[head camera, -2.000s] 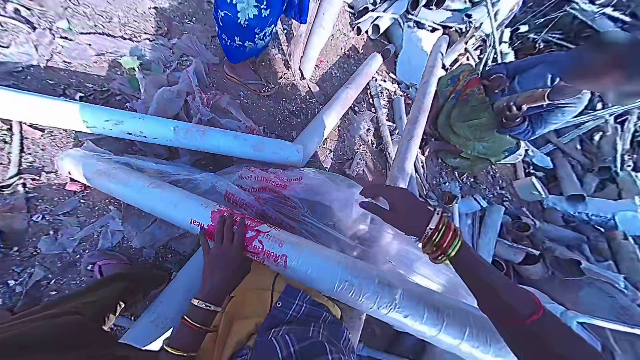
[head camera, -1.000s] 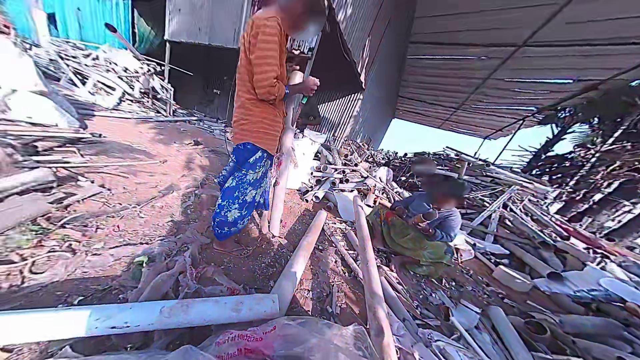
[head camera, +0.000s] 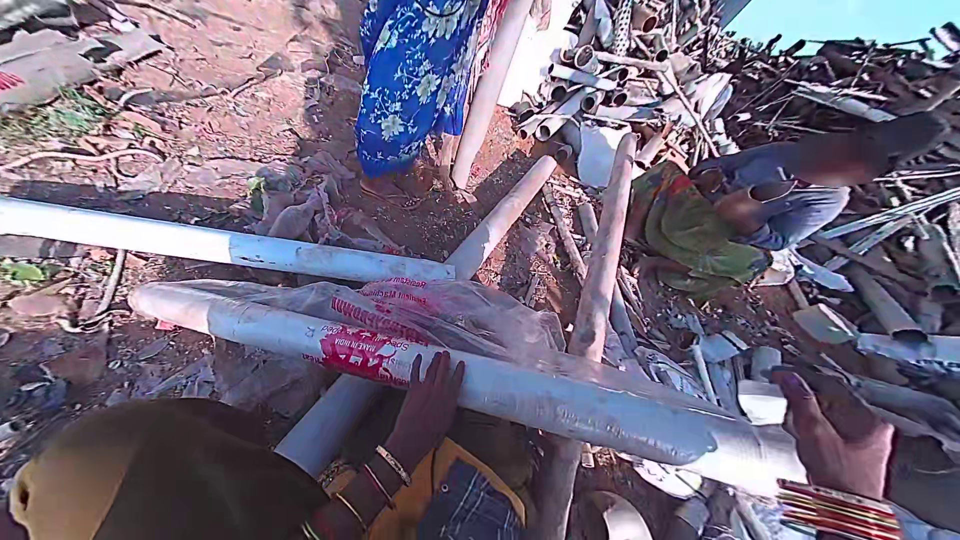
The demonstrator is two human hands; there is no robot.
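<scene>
A long pale pipe [head camera: 540, 397] lies slanting across the view, partly wrapped in clear plastic film [head camera: 465, 307] with red printing. My left hand [head camera: 431, 390] rests flat on top of the pipe, just right of the red print, fingers slightly apart. My right hand [head camera: 836, 431] is beside the pipe's right part, its fingers curled. Whether it grips something is unclear, as the area around it is blurred. A bare worn pipe [head camera: 600, 262] slants beneath the wrapped one.
Another white pipe [head camera: 300, 255] lies at the left, meeting a shorter pipe [head camera: 510, 210]. A person in blue floral cloth [head camera: 412, 90] stands beyond; another person in green cloth [head camera: 697, 232] sits right. Cut pipes [head camera: 577, 97] and scrap are heaped at the right.
My right hand has moved from the plastic film near the pipe's middle to its right part, fingers now curled. The view tilted up, then back down.
</scene>
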